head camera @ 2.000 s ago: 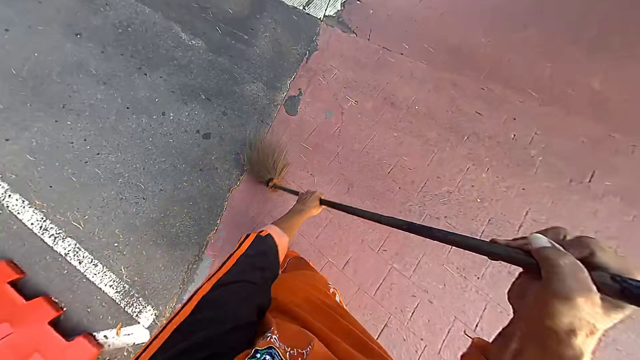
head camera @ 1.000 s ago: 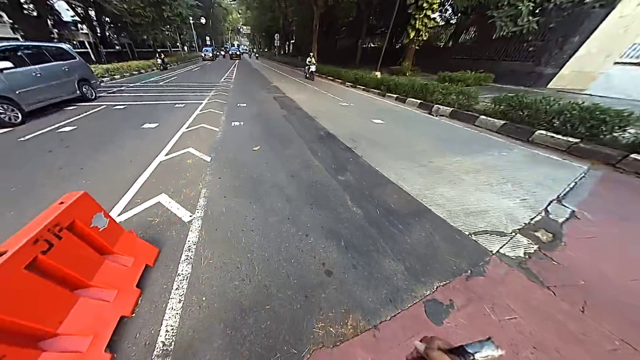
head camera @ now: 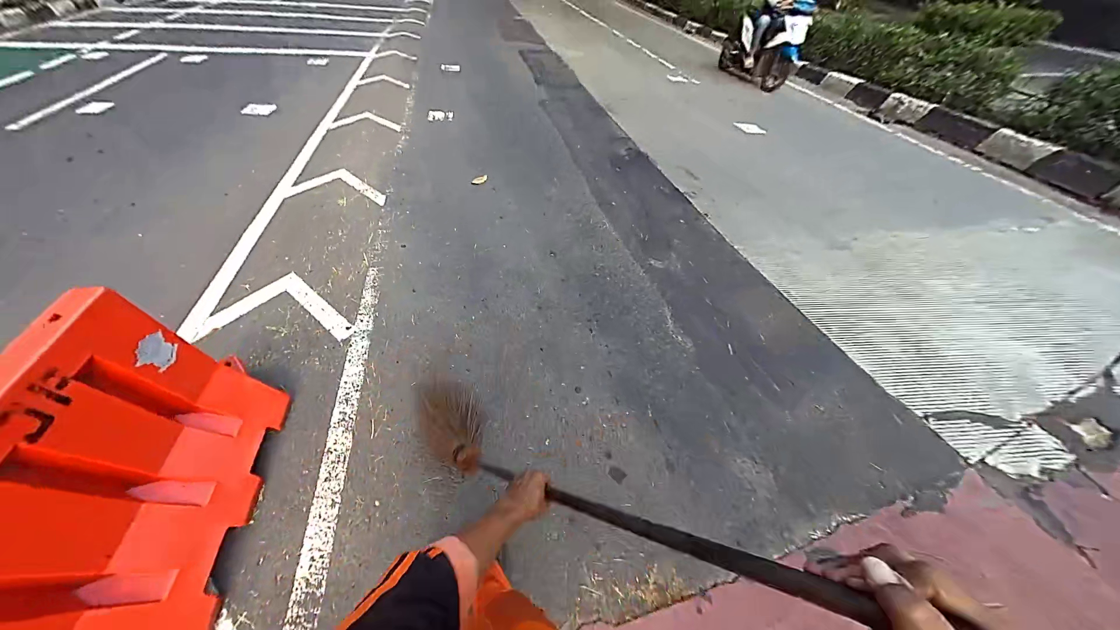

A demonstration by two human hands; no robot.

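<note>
A stick broom with a long dark handle (head camera: 682, 541) slants across the lower view, its bristle head (head camera: 451, 420) blurred over the grey asphalt. My left hand (head camera: 528, 495) grips the handle low down, close to the bristles. At the lower right, my right hand (head camera: 906, 584) is closed around the upper part of the same handle. Dry grass bits (head camera: 630, 595) lie along the edge of the red paving, below the handle.
An orange plastic road barrier (head camera: 131, 455) stands at the left beside a white painted line (head camera: 337, 455). A motorcycle with a rider (head camera: 764, 42) is on the lane at the upper right, near a black and white curb (head camera: 958, 127) and hedge. A leaf (head camera: 479, 179) lies ahead.
The view has swung up and then partly down. The broom head was at the red paving's edge two seconds ago and is now over the asphalt near the white line. The motorcycle appears nearer.
</note>
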